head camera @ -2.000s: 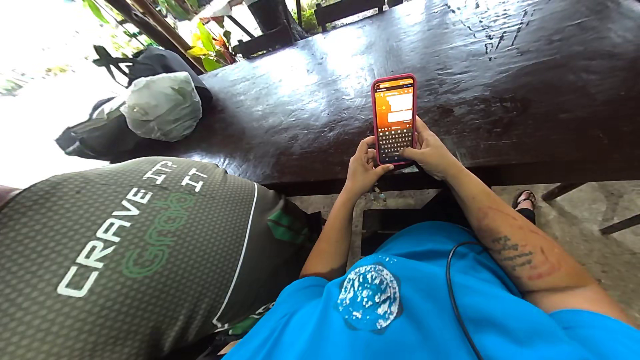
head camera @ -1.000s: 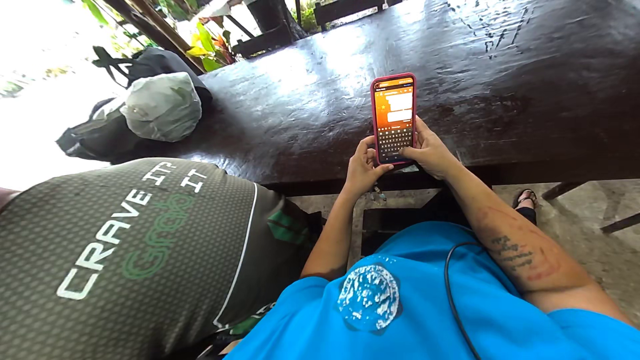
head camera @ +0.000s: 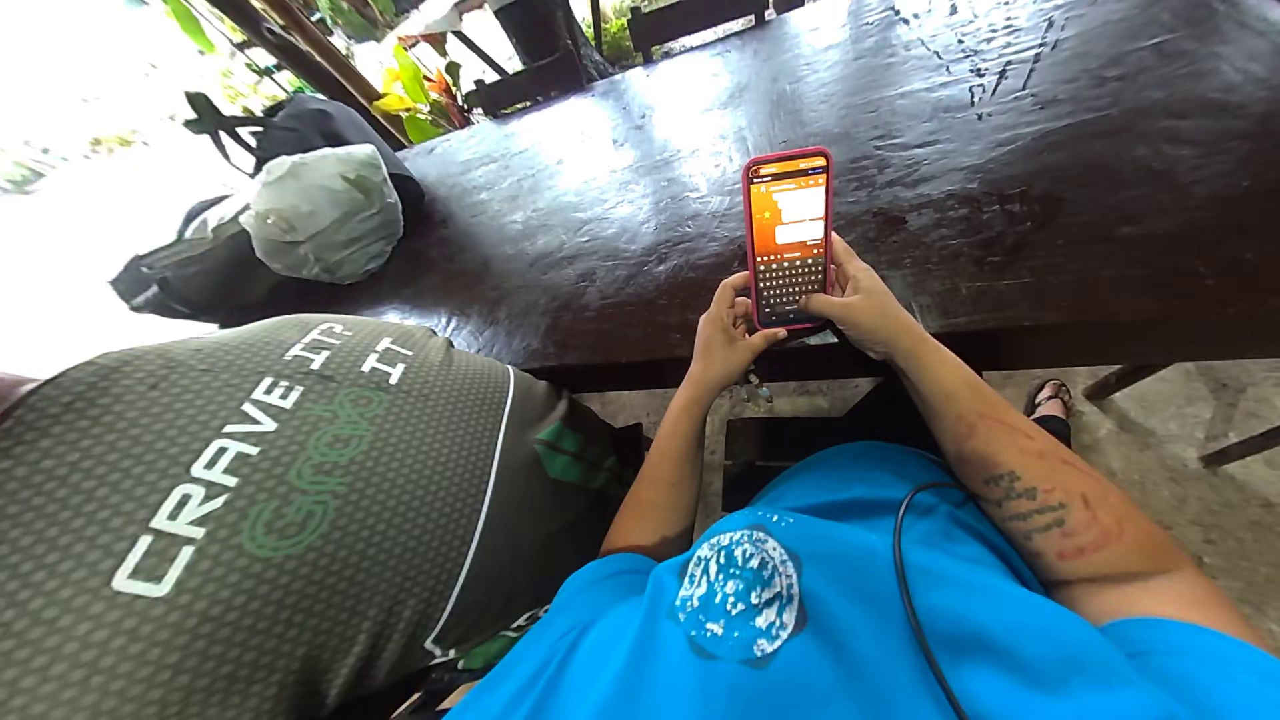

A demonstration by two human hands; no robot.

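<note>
A smartphone in a red case (head camera: 790,238) stands nearly upright at the near edge of the dark wooden table (head camera: 600,200). Its lit screen shows a chat page with an on-screen keyboard. My left hand (head camera: 727,335) grips the lower left side of the case, thumb near the bottom edge. Around the lower right side is my right hand (head camera: 868,305), with its thumb over the keyboard. Some fingers of both hands are hidden behind the phone.
At my left sits a person in a dark patterned shirt (head camera: 250,480) bearing writing. A whitish plastic bag (head camera: 328,213) rests against a dark bag (head camera: 215,265) at the table's left end. Chairs (head camera: 530,85) stand beyond the table. A black cable (head camera: 905,580) hangs over my blue shirt.
</note>
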